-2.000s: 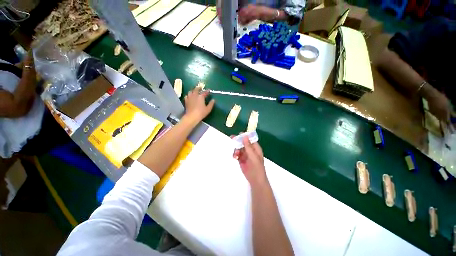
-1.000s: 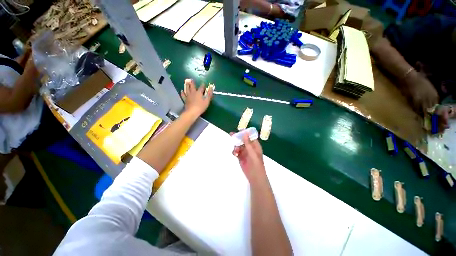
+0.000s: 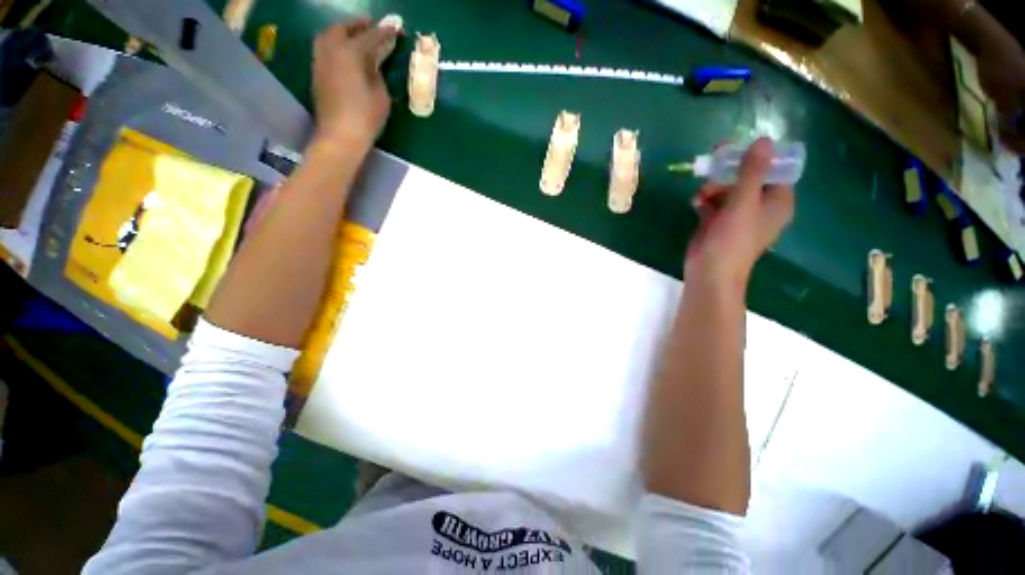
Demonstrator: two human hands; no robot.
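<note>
My right hand [image 3: 742,213] is closed round a clear-white squeeze bottle [image 3: 776,164] above the belt, its thin tip pointing left. Two small tan parts [image 3: 560,153] lie on the belt left of the tip, the nearer one [image 3: 624,171] apart from it. Another tan part [image 3: 424,75] lies right of my left hand [image 3: 354,84]. The fingers of my left hand are bent over the belt, with a small pale end [image 3: 390,23] at the fingertips; whether they grip it is unclear. A white strip [image 3: 562,72] runs from near the tan part to a blue piece [image 3: 720,80].
The green conveyor belt [image 3: 495,124] crosses in front, with tan parts [image 3: 879,286] and blue pieces [image 3: 914,184] at right. A white board [image 3: 506,303] lies nearer me. A grey post [image 3: 214,73], grey packaging [image 3: 96,124] and folded yellow sheet [image 3: 180,230] are at left.
The view has shifted. My right hand has moved right with the bottle, whose tip now shows clear of the tan parts. My left hand has come off the tan part now lying right of it.
</note>
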